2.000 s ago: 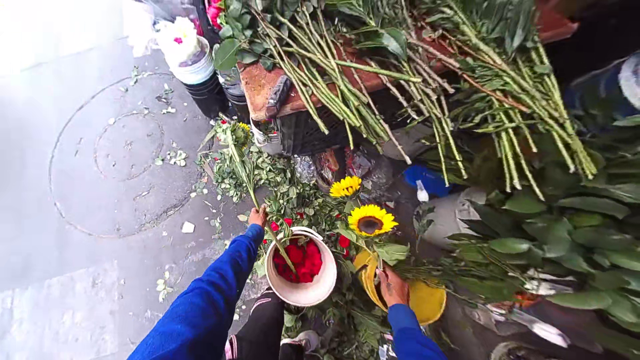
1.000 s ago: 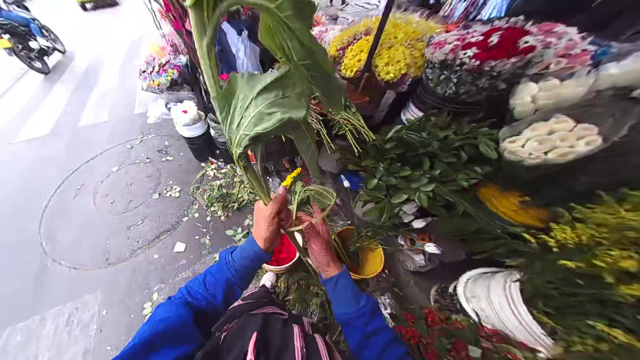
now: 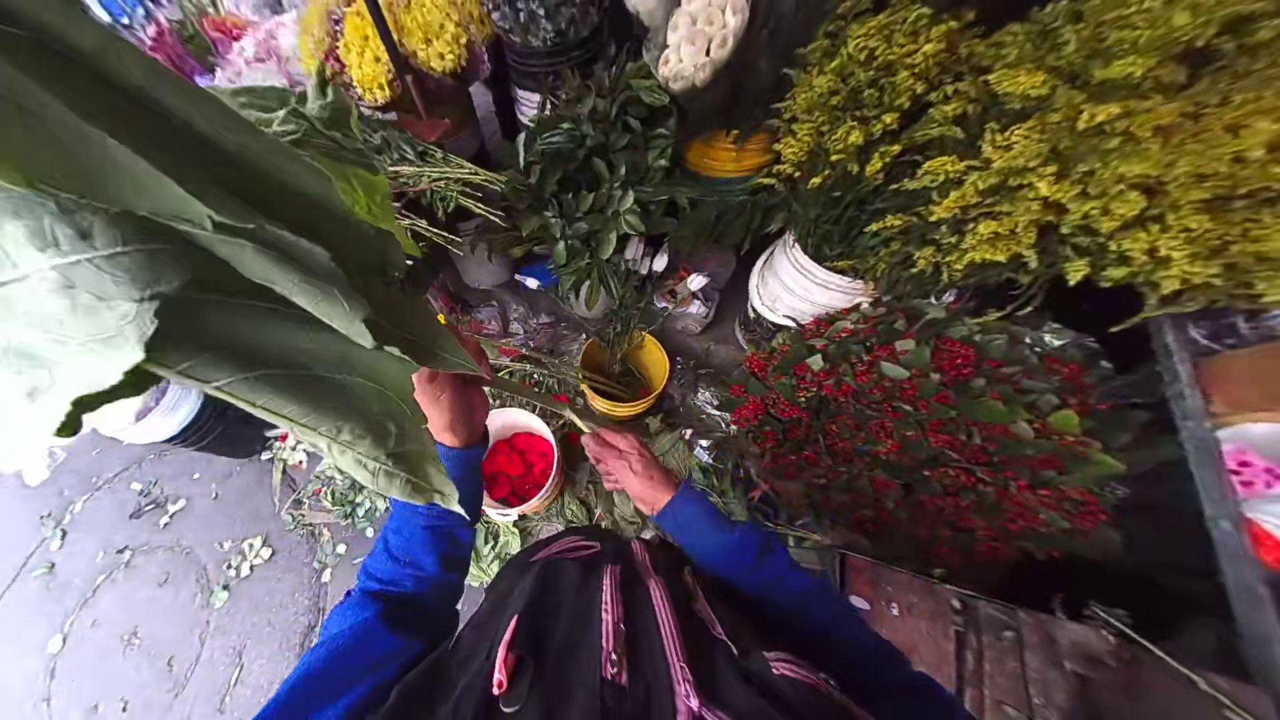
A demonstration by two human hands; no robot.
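Note:
My left hand [image 3: 452, 407] grips leafy green stems whose large leaves [image 3: 270, 330] fill the upper left of the view, close to the camera. Right of it, my right hand [image 3: 628, 468] has its fingers closed on the lower end of a stem [image 3: 535, 396] that runs between the hands. Below and between them stands a white bucket [image 3: 556, 480] holding red petals or blooms [image 3: 518, 467]. A yellow bucket [image 3: 625, 408] with a few stems in it is just above my right hand. Any flower heads of the held bunch are hidden.
Red-berried branches [image 3: 900, 420] spread on the right, below yellow filler flowers [image 3: 1080, 150] and a white bucket [image 3: 800, 285]. Dark green foliage [image 3: 600, 150] stands ahead. Cut leaves litter the grey pavement [image 3: 150, 590] at left. A wooden surface [image 3: 900, 610] lies at lower right.
Both hands, low and apart two seconds ago, came together on the leafy stems; now my right hand is lower along them, apart from my left. The view has swung to the right.

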